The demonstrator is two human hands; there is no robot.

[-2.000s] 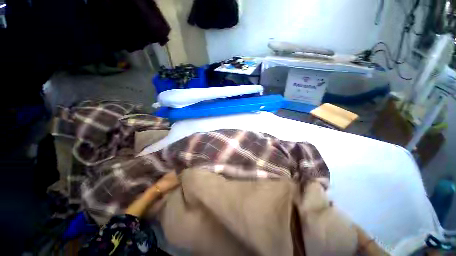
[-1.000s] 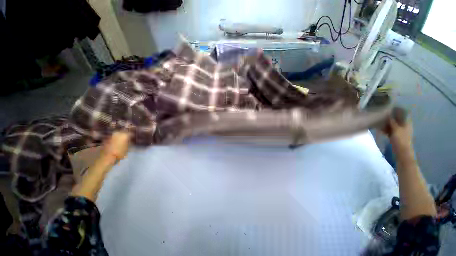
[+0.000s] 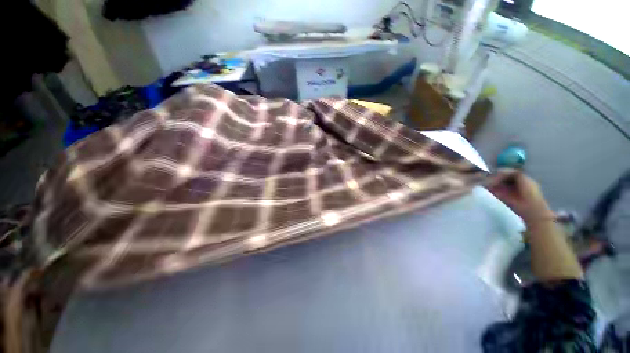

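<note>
The brown plaid garment (image 3: 228,172) is spread across the far half of the ironing table (image 3: 290,303), plaid side up, its long straight edge running from lower left to upper right. My right hand (image 3: 514,193) grips the right corner of that edge at the table's right side. My left hand (image 3: 17,303) is blurred and cut off at the left rim, close to the garment's left end; its fingers cannot be made out.
A white box (image 3: 321,79) stands behind the table below a white shelf or board (image 3: 325,48). A blue container with dark cloth (image 3: 110,107) is at the back left. A white upright stand (image 3: 470,89), a turquoise object (image 3: 512,156) and a blurred dark object (image 3: 521,265) are at the right.
The garment has gone from bunched with its tan side showing to raised between both hands, then spread with plaid up. My left hand has moved left and down to the picture's rim.
</note>
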